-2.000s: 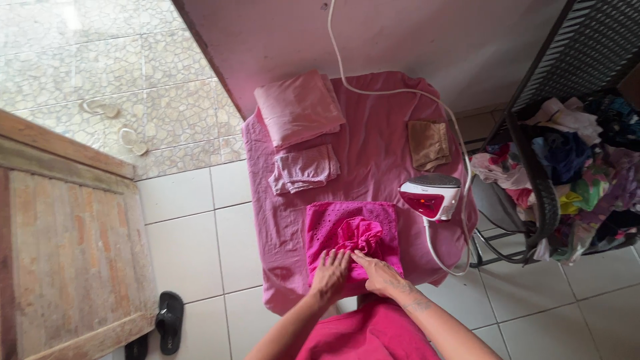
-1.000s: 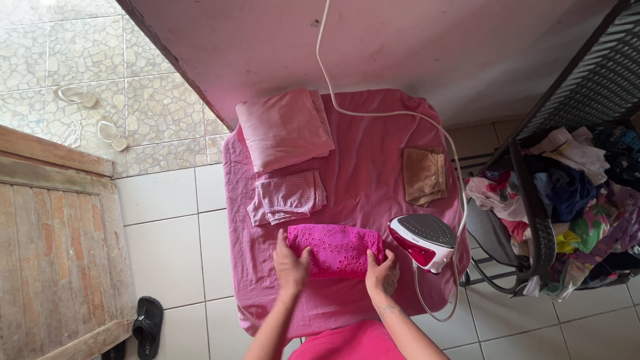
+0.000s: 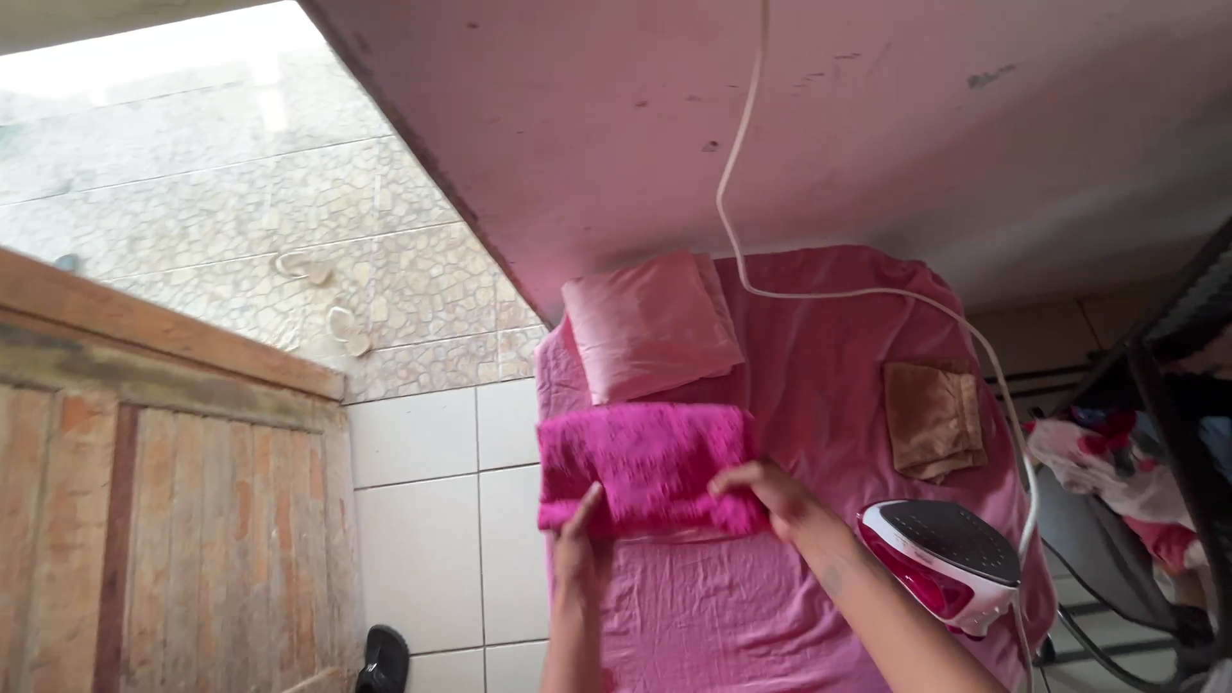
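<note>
A folded magenta eyelet-patterned garment [image 3: 645, 462] is held over the left part of a pink cloth-covered table [image 3: 693, 616]. My left hand [image 3: 584, 539] grips its lower left side, and my right hand [image 3: 765, 491] grips its lower right side. Just behind it lies a folded light pink cloth [image 3: 650, 327]. A folded brown garment [image 3: 932, 419] rests at the back right. Near the right edge, a white and magenta clothes iron [image 3: 943, 558] has its dark soleplate facing up. Its white cord [image 3: 847, 293] runs across the back of the cloth and up along the wall.
A pink wall [image 3: 616, 125] borders the table's far side. At the right stands a dark rack [image 3: 1155, 385] with piled clothes [image 3: 1116, 472]. A wooden door [image 3: 192, 520], a black slipper [image 3: 383, 659] and a pair of pale sandals [image 3: 348, 330] are at the left.
The magenta garment, pressed down under both hands at first, is now folded smaller and lifted. My hands have carried it left and back, over where the small folded pink garment lay in view.
</note>
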